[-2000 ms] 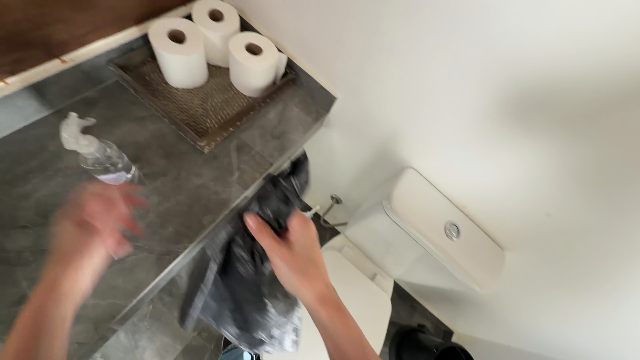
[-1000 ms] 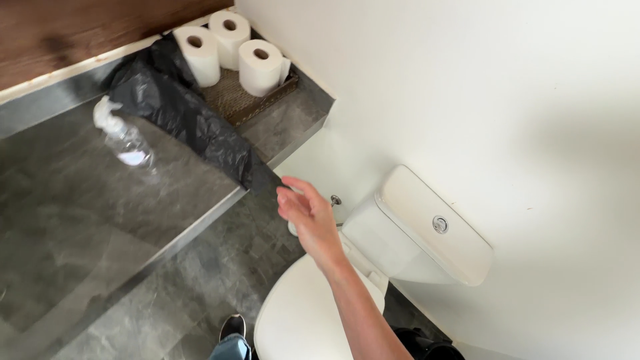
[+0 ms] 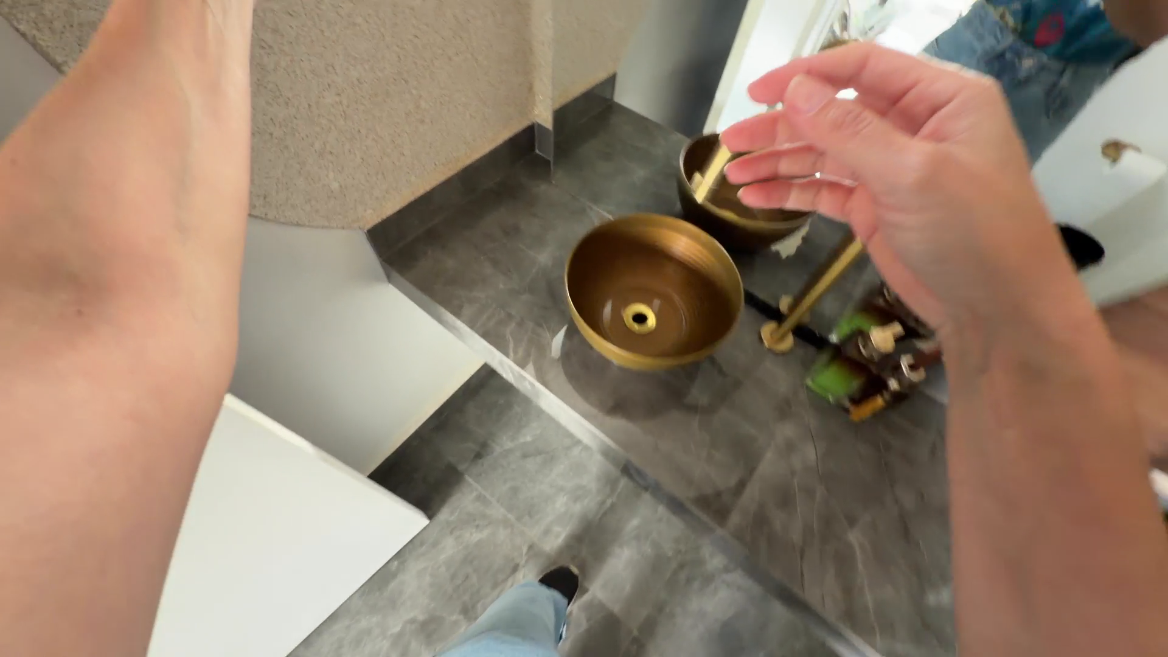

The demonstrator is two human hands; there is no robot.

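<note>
My right hand [image 3: 867, 155] is raised at the upper right, palm partly turned inward, fingers slightly apart and nothing seen between them. It hangs over a brass tap [image 3: 826, 278] and partly hides it. Left of and below the hand, a round brass-coloured basin [image 3: 657, 246] stands on the dark tiled counter [image 3: 712, 447], a drain in its bottom. Down the left side runs my left forearm [image 3: 119, 274]; it leaves the view at the top, so that hand is hidden. Neither hand visibly touches anything.
Several bottles with gold-coloured pumps [image 3: 881, 342] stand beside the tap. Behind the basin, a mirror shows its reflection [image 3: 744, 219] and part of a person in blue. A speckled beige panel [image 3: 392, 100] borders the counter. A white panel edge [image 3: 319, 456] juts in at lower left.
The view has swung from the toilet and paper rolls to the basin. The black plastic bag, in my right hand two seconds ago and on the counter one second ago, is out of sight.
</note>
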